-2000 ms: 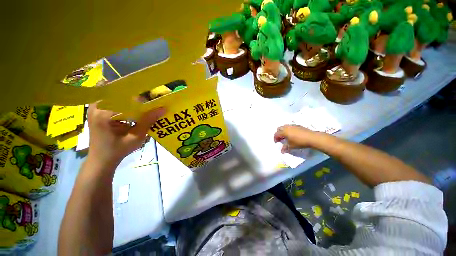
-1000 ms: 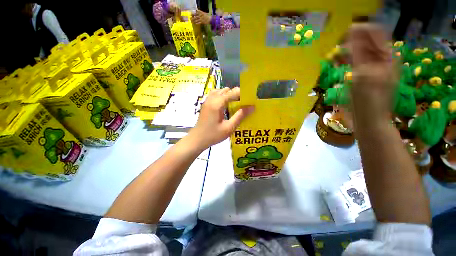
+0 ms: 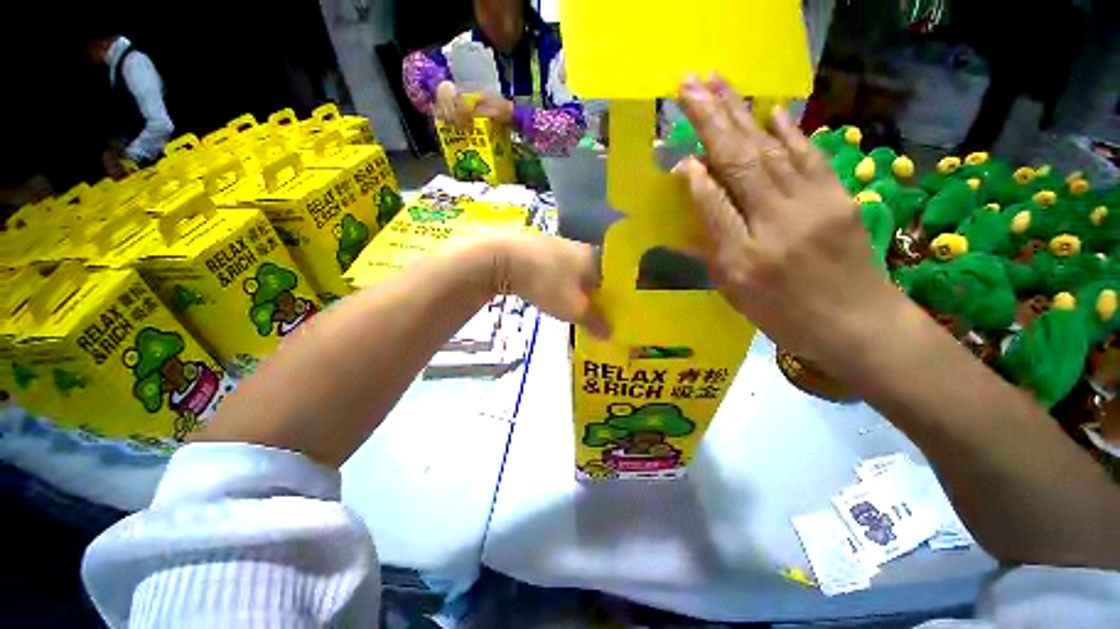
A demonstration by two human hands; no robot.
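A yellow gift box (image 3: 641,418) stands upright on the table in front of me, with "RELAX & RICH" and a tree picture facing me. Its top flaps (image 3: 688,49) are raised high, with slots in them. A bit of green shows through a small opening above the print. My left hand (image 3: 553,277) is at the left side of the flaps, its fingertips partly hidden by them. My right hand (image 3: 774,203) lies with spread fingers against the raised flaps at the right.
Rows of closed yellow boxes (image 3: 227,277) stand at left. Flat box blanks (image 3: 430,227) lie mid-table. Plush tree toys (image 3: 970,270) mass at right. Printed cards (image 3: 875,522) lie near the front right edge. A person (image 3: 497,86) across the table handles another box; another person stands far left.
My right hand has come in from the right onto the raised flaps. The top panel now tilts towards me. My left hand stays at the box's left side.
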